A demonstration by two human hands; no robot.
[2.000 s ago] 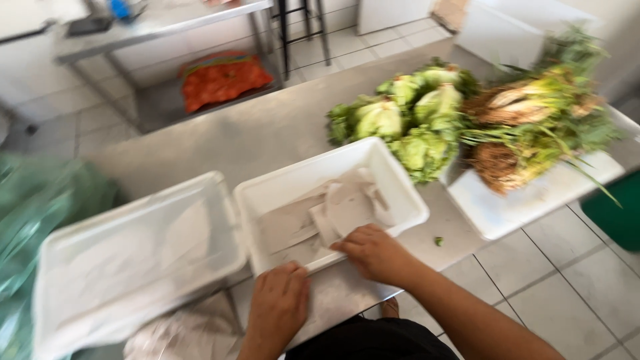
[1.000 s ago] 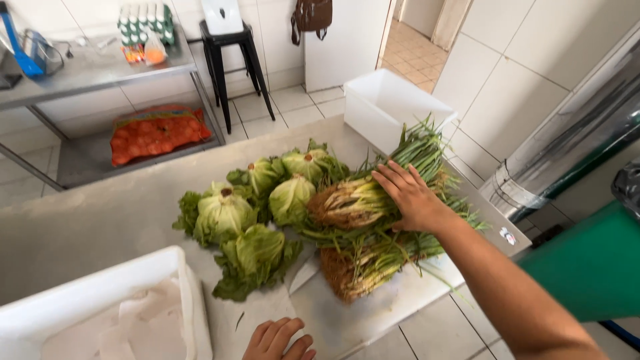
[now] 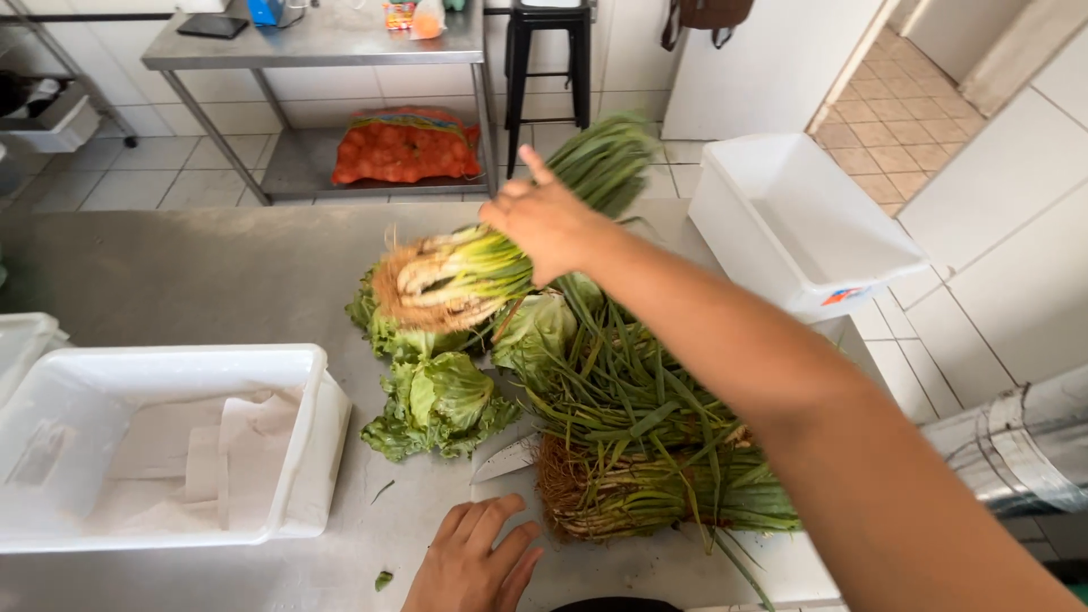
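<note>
My right hand [image 3: 544,217] grips a bunch of green onions [image 3: 463,276] around its stalks, roots toward the left, held above the lettuce heads [image 3: 442,399]. More green onions [image 3: 620,489] lie in a pile on the right, on a white cutting board [image 3: 765,561]. A knife blade [image 3: 506,459] shows beside their roots; its handle is hidden. My left hand [image 3: 476,557] hovers low near those roots, fingers apart, holding nothing. On the left stands a white plastic bin [image 3: 293,476] with pale paper sheets [image 3: 212,459] in it.
The steel table [image 3: 195,272] carries another white bin [image 3: 799,229] at its back right corner. Part of a translucent container [image 3: 25,340] shows at the left edge. Behind are a steel shelf table [image 3: 314,51], a red mesh sack [image 3: 408,149] and a black stool [image 3: 551,68].
My right hand, earlier resting on the green onions, has lifted one bunch and moved it left over the lettuce. Two seconds ago both hands were at the paper-lined bin.
</note>
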